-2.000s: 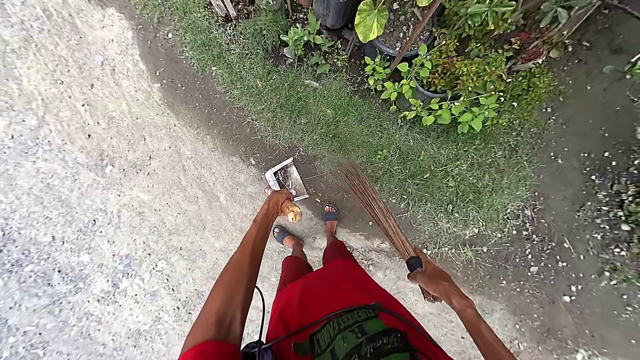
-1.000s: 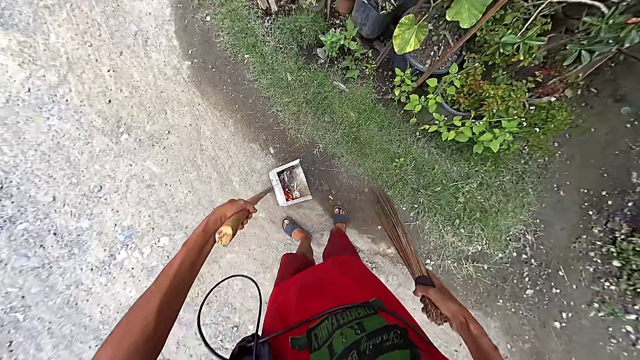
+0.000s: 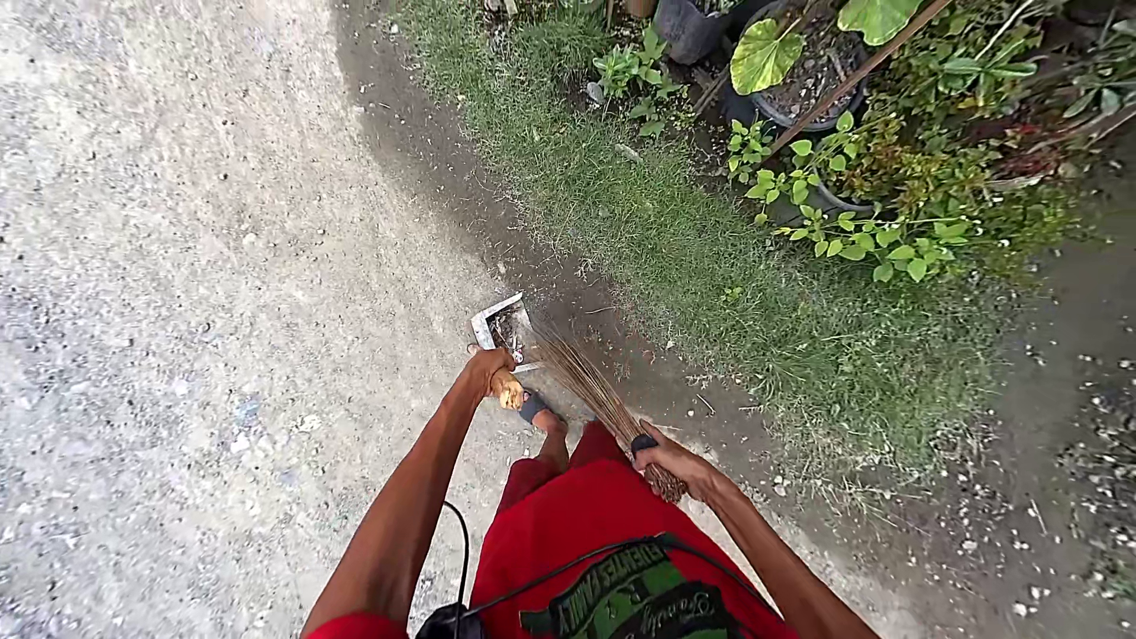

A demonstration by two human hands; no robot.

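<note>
My left hand (image 3: 493, 368) is closed around the wooden handle (image 3: 508, 390) of a dustpan. The dustpan's whitish box (image 3: 484, 329) lies on the ground just beyond that hand, with dark debris and small litter inside. In my right hand (image 3: 672, 456) is a stick broom (image 3: 588, 382) of thin brown ribs, gripped at its bound end near my waist. The broom's tips reach the dustpan's right, open side. Part of the handle is hidden by my left hand.
Pale gravel ground (image 3: 222, 266) spreads on the left. A strip of grass (image 3: 666, 231) runs diagonally beyond a band of bare soil. Potted plants (image 3: 812, 80) stand at the upper right. A sandalled foot (image 3: 538, 410) is close below the dustpan.
The broom has swung left from beside my feet to the dustpan. My left hand has come in from the left, closer to the dustpan's box.
</note>
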